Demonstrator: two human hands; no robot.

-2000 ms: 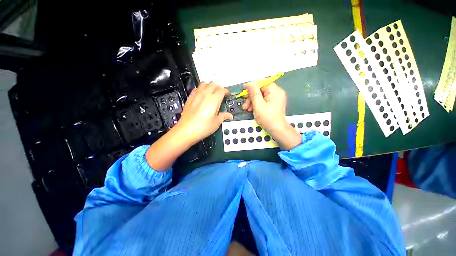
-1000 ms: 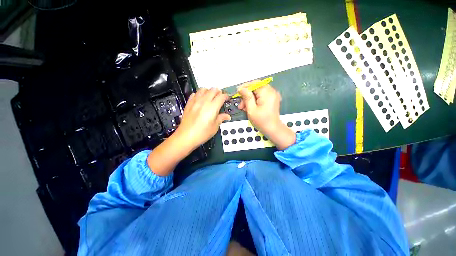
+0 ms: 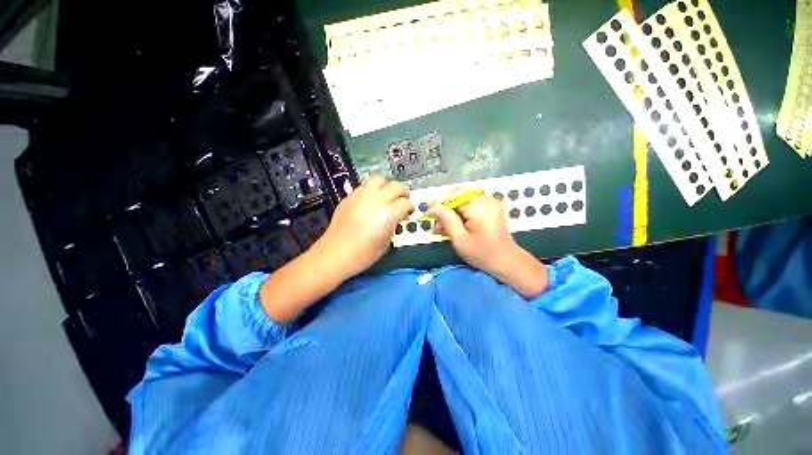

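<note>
My right hand (image 3: 476, 227) holds a slim yellow pointed tool (image 3: 461, 199), its tip over the left part of the white adhesive dot sheet (image 3: 534, 216). My left hand (image 3: 367, 222) is at the sheet's left end, fingers bent down on it; whether it grips the sheet or a dot cannot be told. The sheet has two rows of black round dots, partly hidden by both hands. A small dark multi-hole plate (image 3: 416, 155) lies on the green mat just beyond the sheet, untouched.
A stack of white-cream liner sheets (image 3: 436, 75) lies beyond the plate. Spare dot sheets (image 3: 663, 107) are fanned at right over yellow tape (image 3: 640, 191). A shiny black blister tray (image 3: 169, 204) with plates in pockets fills the left. Another person's blue sleeve (image 3: 779, 267) shows at right.
Both hands have moved off the plate and towards me, onto the dot sheet. The plate is now let go on the mat. The yellow tool stays in my right hand.
</note>
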